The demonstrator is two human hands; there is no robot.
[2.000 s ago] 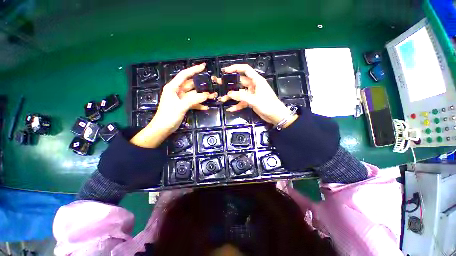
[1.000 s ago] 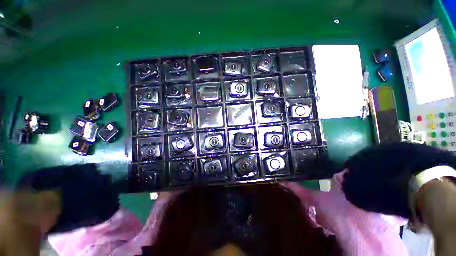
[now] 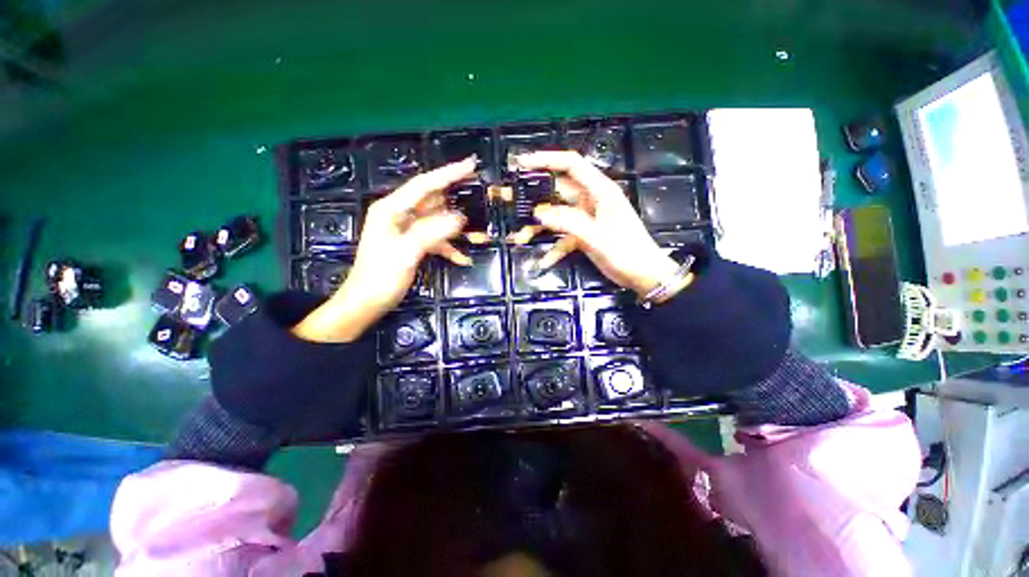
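My left hand (image 3: pixel 418 229) holds a small black camera unit (image 3: pixel 469 205) between its fingertips. My right hand (image 3: pixel 592 218) holds a second black unit (image 3: pixel 533 196) close beside the first. Both hands are over the upper middle of a glossy black blister tray (image 3: pixel 508 425). Tray pockets hold black units with ring faces, such as the unit (image 3: pixel 481 329) in a lower row. Two pockets just below my hands and two at the upper right show no unit. My hands and sleeves hide several other pockets.
Loose black units (image 3: pixel 195 302) lie in a cluster left of the tray, with more units (image 3: pixel 75 284) and a thin dark stick (image 3: pixel 27 267) farther left. Right are a white paper (image 3: pixel 767 189), two blue-edged units (image 3: pixel 871 172), a smartphone (image 3: pixel 869 276), white coiled cable (image 3: pixel 928 321) and a tester (image 3: pixel 968 158).
One second ago both hands were apart near the lower corners, away from the tray. Now they are together over its upper middle, each holding a unit, much as two seconds ago.
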